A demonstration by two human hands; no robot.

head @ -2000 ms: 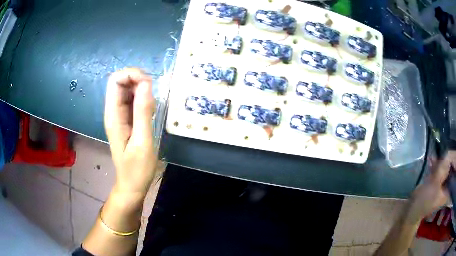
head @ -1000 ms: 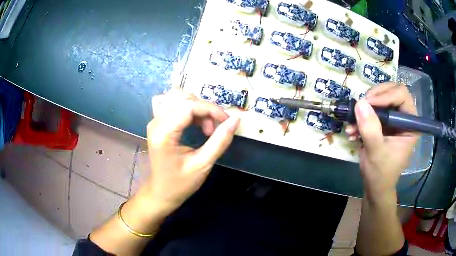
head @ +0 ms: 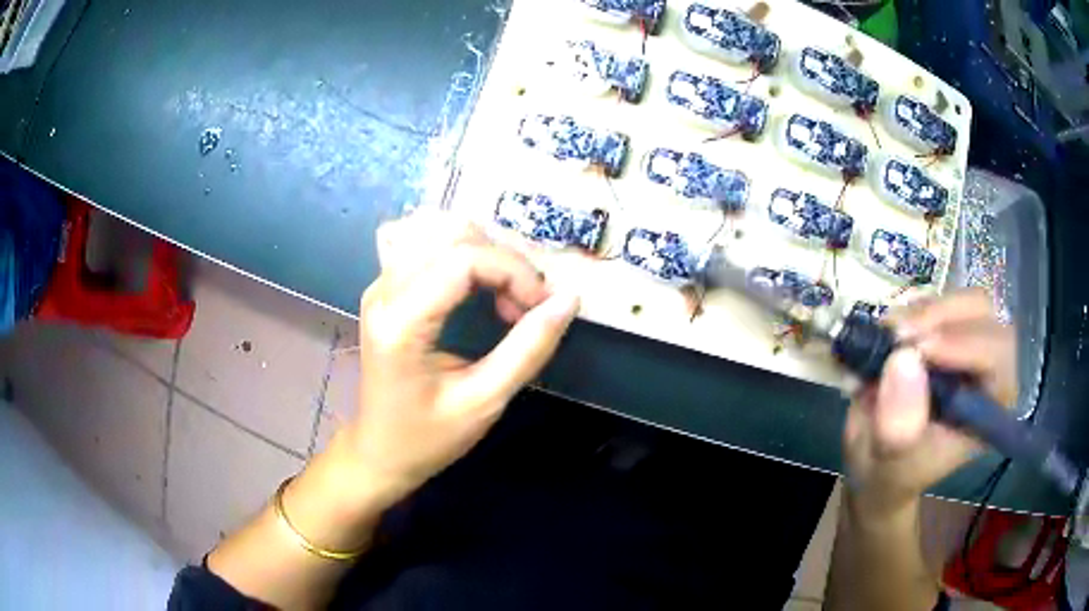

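Note:
A cream fixture plate [head: 609, 287] holds dark circuit board assemblies in rows. My right hand [head: 926, 400] grips a soldering iron [head: 866, 343], blurred. Its tip is over or near the right end of a front-row circuit board [head: 659, 254]; contact cannot be told. My left hand [head: 460, 340] is at the plate's front left edge, thumb and index fingertips close together. Whether a thin strand is between them cannot be seen. Fine red and dark lead wires [head: 696, 298] stick out beside the boards.
A clear waste tray [head: 1029, 298] with silvery bits stands right of the plate. A black cord [head: 989, 525] hangs at lower right. Silvery specks lie on the green bench top [head: 299, 227]. Red stools [head: 120, 281] stand on the tiled floor. Dark blue equipment is at upper right.
Since two seconds ago, my right hand has come in from the right edge with the iron over the plate. Since one second ago, the iron has tilted and blurred. My left hand moved to the plate's edge.

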